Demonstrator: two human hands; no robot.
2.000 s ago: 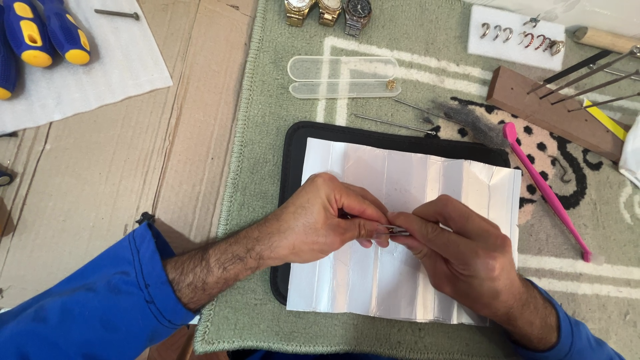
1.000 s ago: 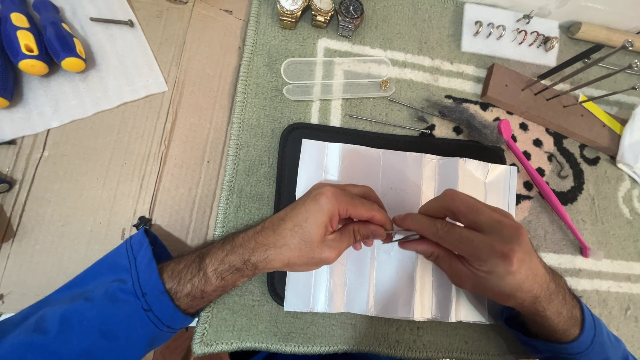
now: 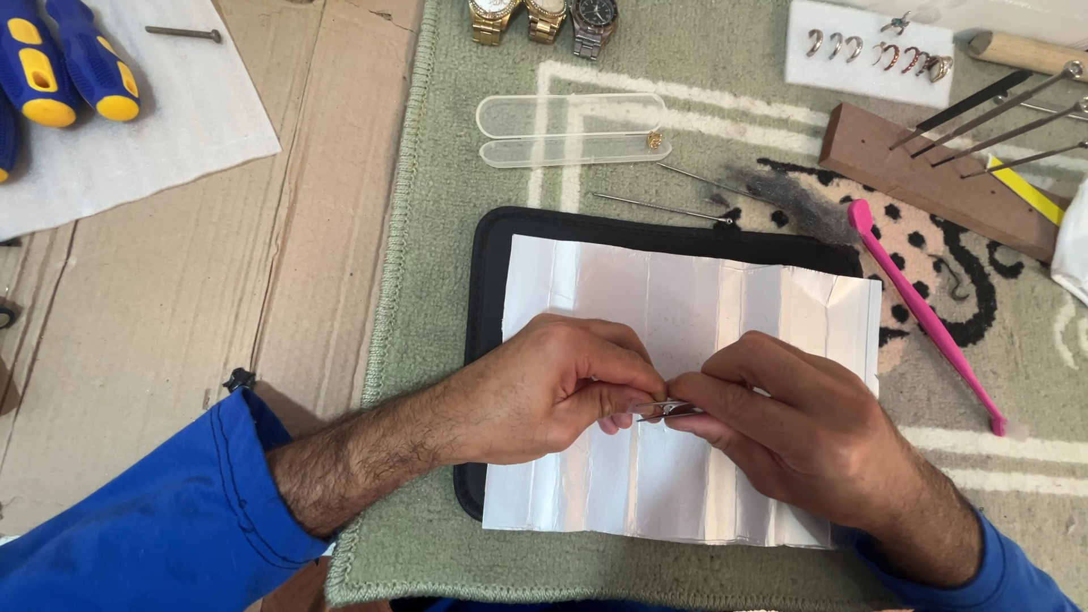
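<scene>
My left hand point(image 3: 565, 387) and my right hand point(image 3: 790, 416) meet above a creased silvery-white sheet point(image 3: 680, 501), which lies on a black padded mat point(image 3: 489, 340). Between the fingertips of both hands is a small, thin metal piece point(image 3: 667, 410); the fingers cover much of it, so its kind cannot be told. The right thumb and fingers pinch its right end, and the left fingertips pinch its left end. Beyond the mat lie two thin metal needle files point(image 3: 663, 208) and a tuft of grey steel wool point(image 3: 790, 200).
An open clear plastic case point(image 3: 569, 153) holds a small gold-coloured piece. Watches point(image 3: 592, 24) and a white foam pad point(image 3: 837, 72) with rings lie at the back. Right are a pink plastic tool point(image 3: 926, 319) and a brown block point(image 3: 867, 140) with thin tools. Blue-yellow handles point(image 3: 93, 59) lie left.
Both hands stay over the sheet with the small metal piece between them. The fingers have shifted slightly around it.
</scene>
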